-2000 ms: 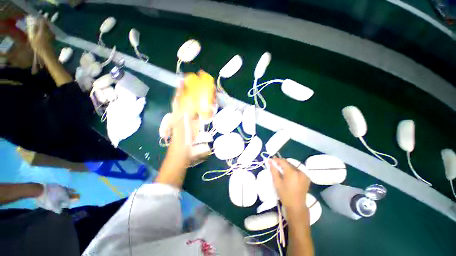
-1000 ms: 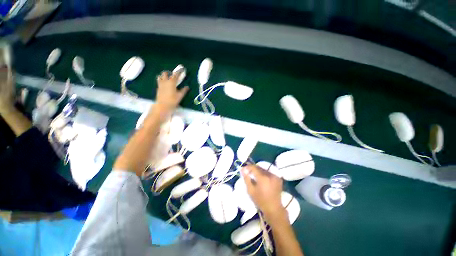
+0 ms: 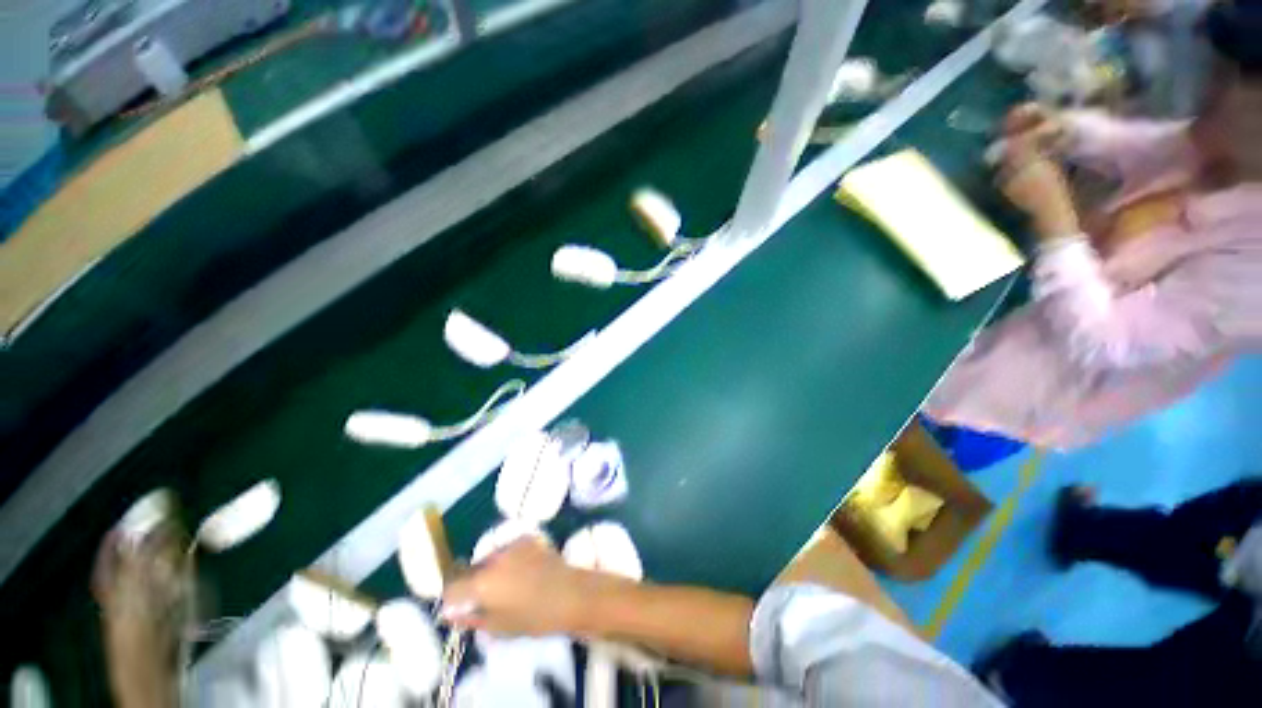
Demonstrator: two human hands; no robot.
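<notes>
White rounded housings (image 3: 295,667) with thin cords lie in a cluster at the lower left, some showing tan edges. My right hand (image 3: 519,588) is over the cluster, its fingers closed around thin white cords (image 3: 450,667). My left hand (image 3: 141,595) is blurred at the lower left over the belt; a white housing (image 3: 145,513) shows at its fingertips, and its grip is unclear. Another housing (image 3: 238,515) lies just right of it. The dispenser bottle's round top (image 3: 599,474) shows beyond my right hand, beside a housing with a dark line (image 3: 533,477).
More corded housings (image 3: 475,336) lie along the green belt (image 3: 318,332). A pale rail (image 3: 651,321) and an upright post (image 3: 803,111) border it. A white and yellow stack (image 3: 930,221) lies on the bench. A person in pink (image 3: 1107,311) sits right, near a box with yellow material (image 3: 893,512).
The view has swung right, bringing the post and the person in pink into sight. My left hand now reaches a housing further along the belt. My right hand stays over the cluster.
</notes>
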